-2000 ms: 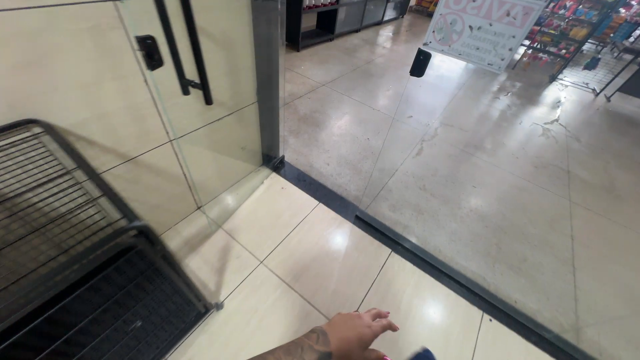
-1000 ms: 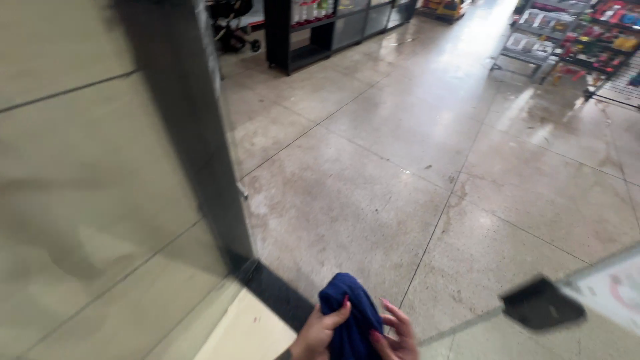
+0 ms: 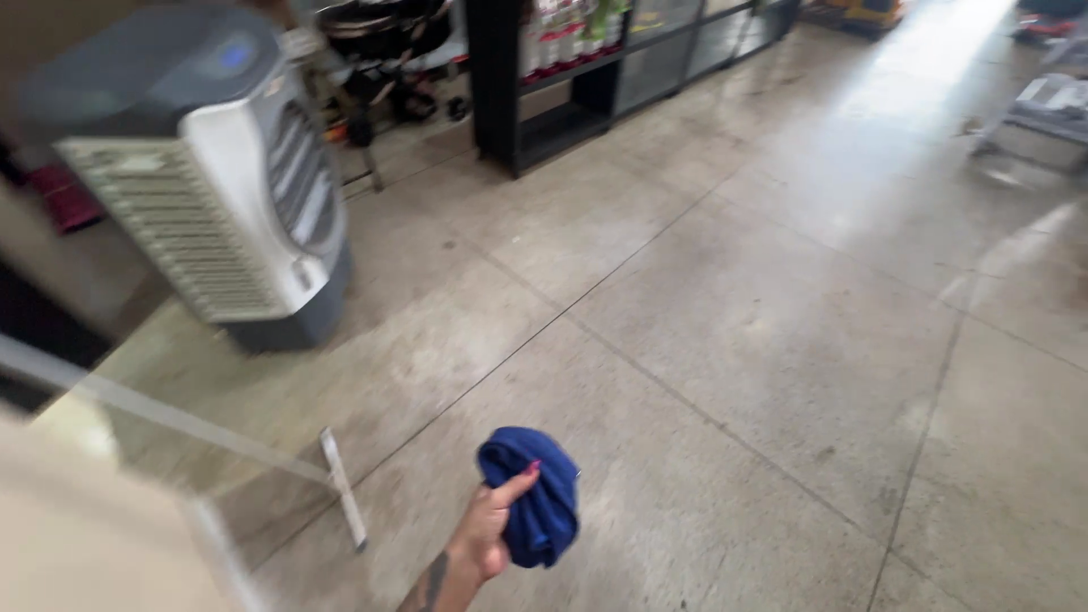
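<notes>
Near the bottom centre of the head view, my left hand [image 3: 493, 525] grips a bunched dark blue cloth [image 3: 537, 501], its thumb with a pink nail lying across the folds. The tattooed forearm comes in from the bottom edge. The cloth is held above the concrete floor, touching nothing else that shows. My right hand is out of the frame.
A grey and white evaporative air cooler [image 3: 255, 187] stands at the upper left, a stroller [image 3: 387, 42] behind it. Black shelving [image 3: 497, 93] holds bottles. A blurred glass edge with a vertical white handle [image 3: 344, 489] is at lower left, and a grey rack [image 3: 1045, 119] at far right.
Both hands were at the blue cloth one second ago; now only the left is seen holding it. The view has moved past the glass doorway, and the air cooler has come into sight.
</notes>
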